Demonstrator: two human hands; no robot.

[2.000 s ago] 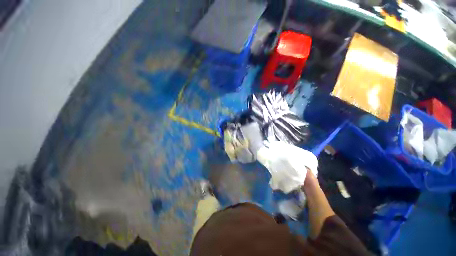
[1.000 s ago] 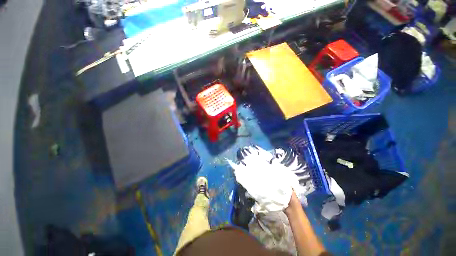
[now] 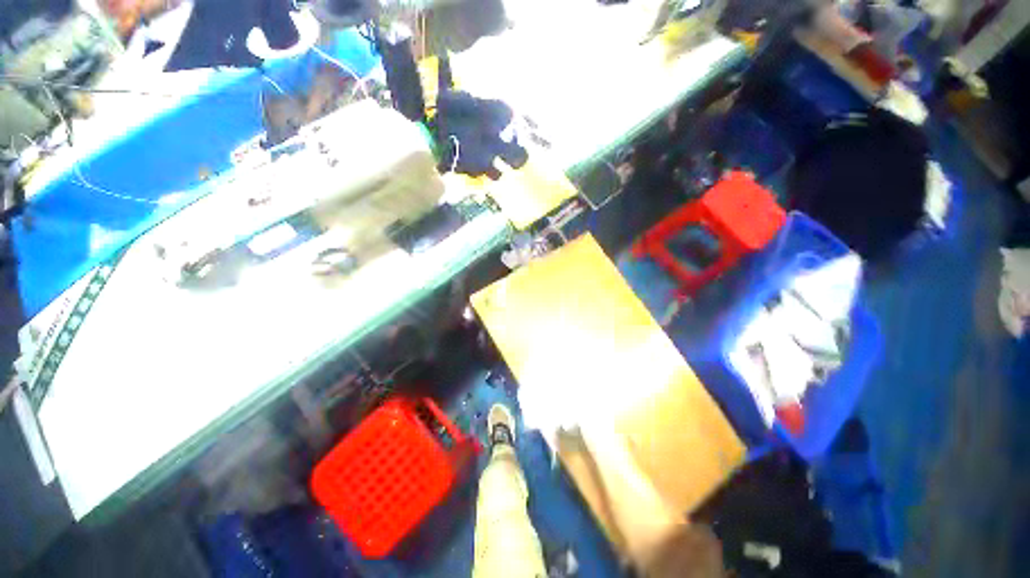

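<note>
My right hand (image 3: 599, 474) is blurred and washed out over the front part of a flat brown board (image 3: 565, 305), with the forearm coming from the bottom edge. I cannot tell whether its fingers are open or shut, and no cloth shows clearly in it. My left hand is not in view. A cream sewing machine (image 3: 378, 181) stands on the white table (image 3: 169, 418) ahead and to the left.
A red stool (image 3: 384, 480) is at the table's green edge, and another red stool (image 3: 712, 231) lies beyond the board. A blue basket (image 3: 864, 350) with white cloth is at the right. Black cloth (image 3: 768, 508) is at the lower right. My shoe (image 3: 502, 427) is on the blue floor.
The view has moved closer to the table, board and machine. The white cloth and striped bundle that were at my right hand are out of view. The hand now shows over the board.
</note>
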